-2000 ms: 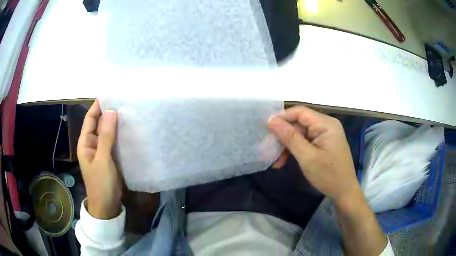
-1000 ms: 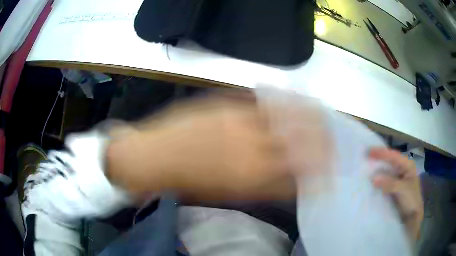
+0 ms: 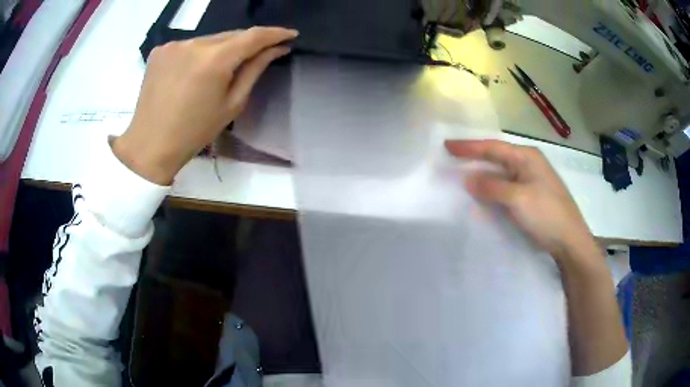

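Note:
A white, pale sheet [image 3: 378,280] runs from the table edge area down over my lap. Its far end lies under or against the edge of a black fabric panel [image 3: 355,26] by the needle area of the sewing machine [image 3: 616,68]. My left hand [image 3: 197,91] holds the black panel's near edge at the sheet's left corner, fingertips together. A brownish-pink lining [image 3: 265,113] shows beneath the black panel. My right hand [image 3: 522,189] is on the sheet's right side, slightly blurred, thumb and fingers pinching or touching it.
Red-handled snips [image 3: 545,102] lie on the machine bed. A small black piece [image 3: 616,162] lies at the right. Faint ruler marks [image 3: 94,116] show on the white table [image 3: 68,143]. Red and white strips [image 3: 45,91] hang at left. A blue crate edge [image 3: 626,302] shows at lower right.
The white sheet has moved from near my lap up to the black panel. My left hand has gone to the panel's edge. The black panel has turned, and its lining now shows.

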